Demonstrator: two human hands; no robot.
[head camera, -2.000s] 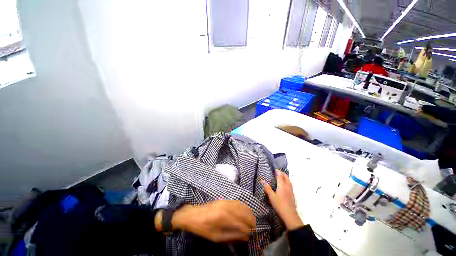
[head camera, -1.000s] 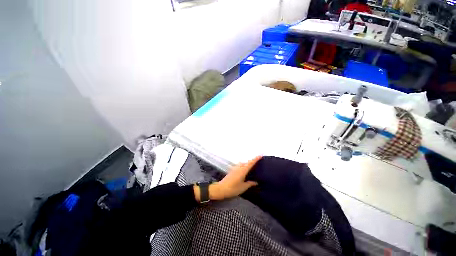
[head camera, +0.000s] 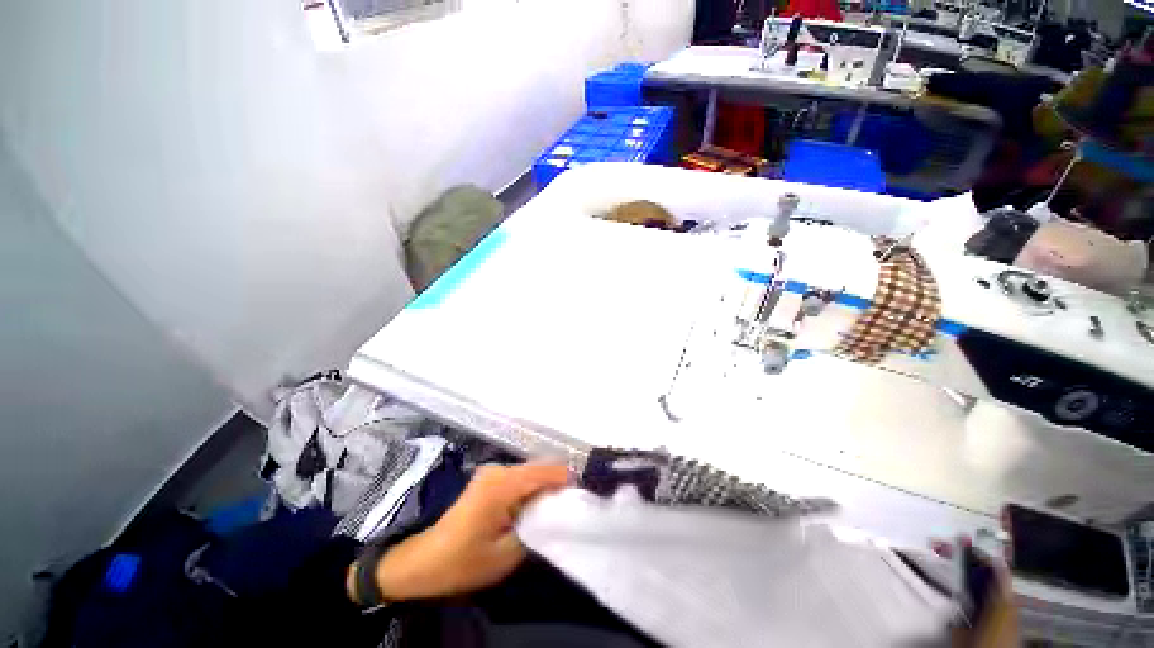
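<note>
My left hand, with a dark wristband, grips the edge of a white fabric piece at the front table edge. Checked fabric with a dark navy part lies just behind it. The white piece stretches right towards my right hand, which is blurred and cut off at the bottom right. A small dark object is in its fingers; what it is cannot be told. The sewing machine's needle area is behind the fabric, apart from both hands.
The white table bears the machine arm, with a brown-and-cream plaid scrap draped on it. A black phone lies at the right. Grey and white fabric hangs left of the table. Blue crates stand behind.
The dark panel that my left hand lay on is now mostly out of view, and white fabric is spread in front. My right hand has appeared at the lower right. The view has shifted right.
</note>
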